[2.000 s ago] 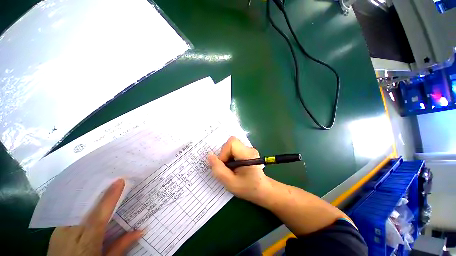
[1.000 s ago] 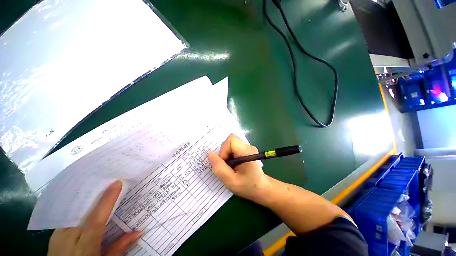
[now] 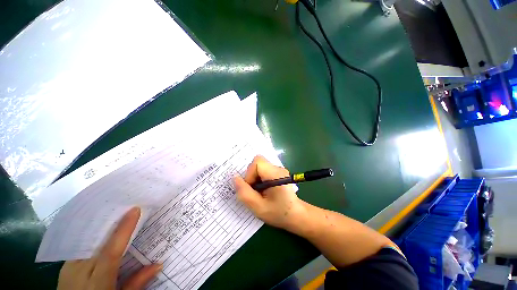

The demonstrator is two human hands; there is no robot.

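Record forms [image 3: 198, 226] with printed grids and handwriting lie on the green mat, the upper sheet folded back to the left. My right hand [image 3: 271, 192] holds a black pen [image 3: 312, 175] with a yellow band, over the written rows of the form; the pen's tip is hidden by my fingers. My left hand [image 3: 107, 257], cut off by the bottom edge, rests on the forms at the lower left, its fingers apart on the paper at the fold. It grips nothing that I can see.
A clear glossy document sleeve [image 3: 102, 73] with white sheets lies at the upper left. A black power cord [image 3: 378, 102] loops on the green mat [image 3: 295, 113], with a bit of something yellow at the top edge. Blue parts bins [image 3: 422, 243] with clear bags stand beyond the bench's right edge.
The pen's rear end has dipped and shifted slightly left in my right hand. My left hand stays in about the same place on the forms. The view has shifted slightly.
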